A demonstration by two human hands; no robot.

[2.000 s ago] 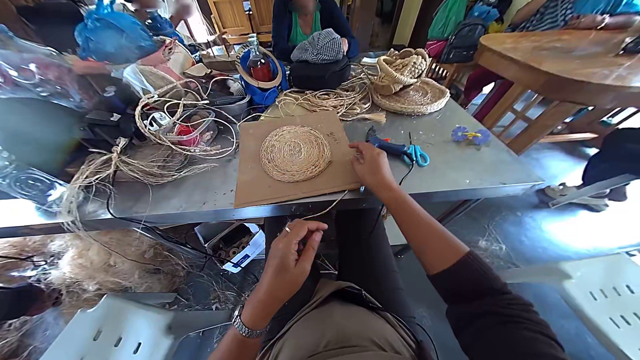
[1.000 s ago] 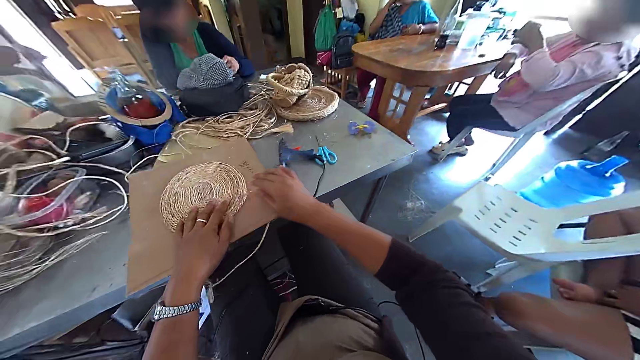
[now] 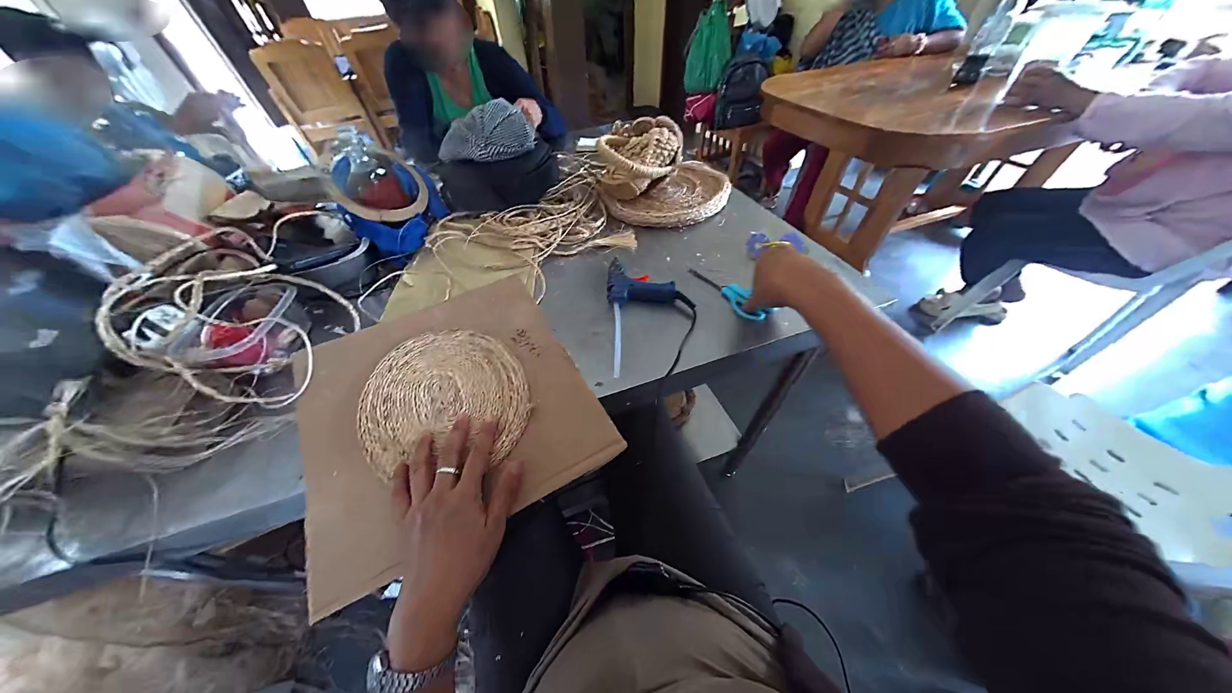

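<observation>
My left hand [image 3: 454,515] lies with spread fingers on the lower edge of a round coiled fiber mat [image 3: 443,395]. Under the mat is a cardboard sheet [image 3: 337,520] that juts past the table's near edge. My right hand [image 3: 784,279] reaches down at the table's right end, over the handles of teal-handled scissors [image 3: 739,298]; its fingertips are partly hidden, so its grip cannot be told. A small purple flower-shaped piece [image 3: 770,244] is just behind it. The blue glue gun [image 3: 640,292], a glue stick at its rear, rests left of the scissors.
Woven fiber pieces [image 3: 664,192] and loose braided cord [image 3: 539,226] lie farther back. Cord loops [image 3: 207,318] and plastic containers crowd the left side. A bottle [image 3: 380,178] stands in a blue holder. Across the table sits a person [image 3: 472,96]; others sit near a wooden table [image 3: 885,106].
My right hand has moved from the cardboard's right edge to the scissors. My left hand, off the mat two seconds ago, now rests on it. The cardboard sits turned and nearer to me.
</observation>
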